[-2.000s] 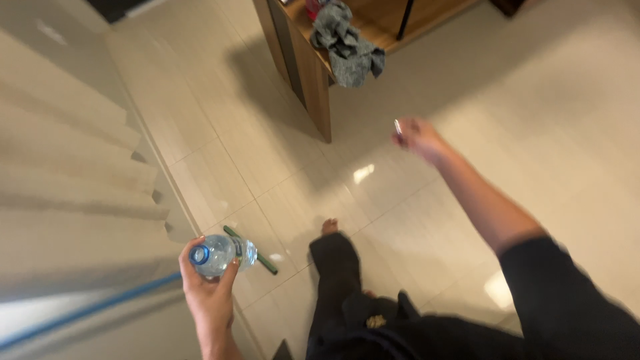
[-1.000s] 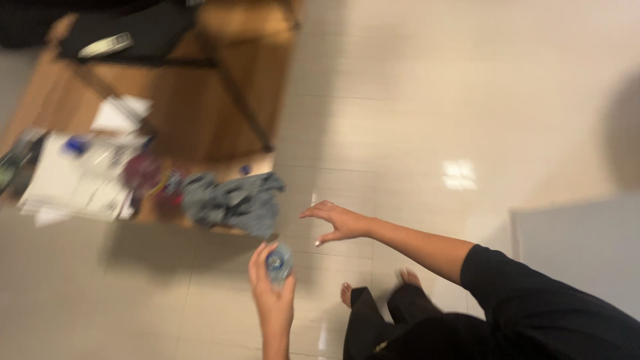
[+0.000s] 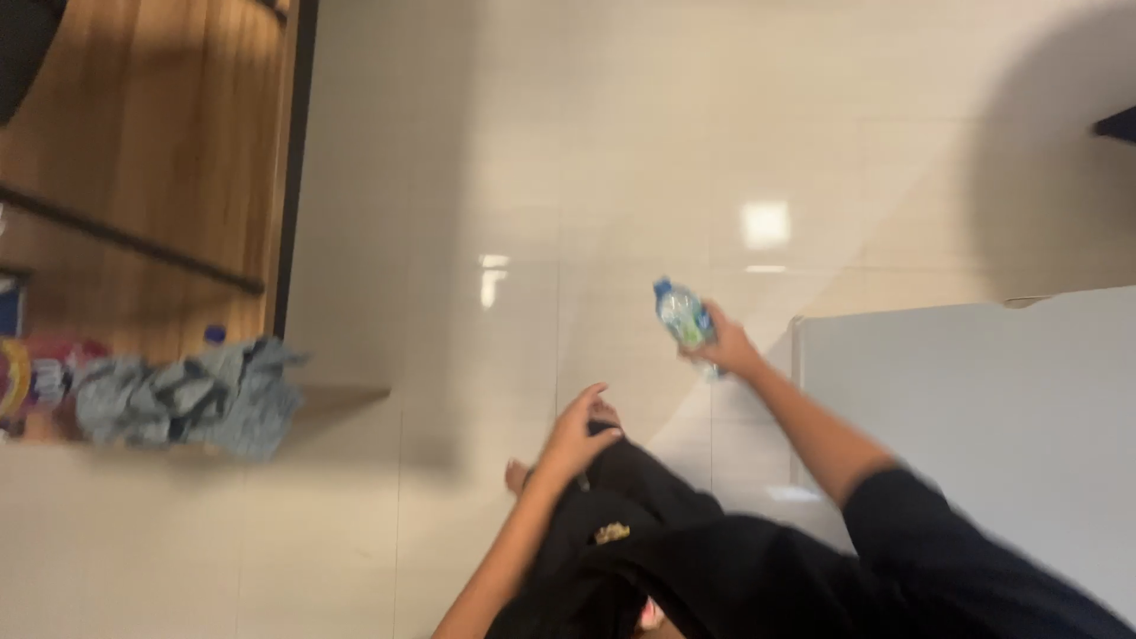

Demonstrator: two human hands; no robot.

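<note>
A clear plastic bottle (image 3: 684,316) with a blue cap and a label is held in my right hand (image 3: 726,342), tilted with its cap toward the upper left over the tiled floor. The fingers wrap around its label and lower part. My left hand (image 3: 577,431) is in front of my dark trousers, above my feet, with thumb and fingers apart and nothing between them. A crumpled grey cloth (image 3: 200,395) lies at the near end of a wooden table (image 3: 169,115) on the left, well away from both hands.
Beside the cloth are a red package (image 3: 53,377) and a small blue cap (image 3: 214,335). A black metal bar (image 3: 133,240) crosses the wooden surface. On the right, a flat light-grey surface (image 3: 967,408) has its corner near my right forearm. A dark pointed object (image 3: 1118,125) shows at the right edge.
The bottle has passed from my left hand to my right, and my left hand is now unoccupied. The view has swung so the table sits at the left.
</note>
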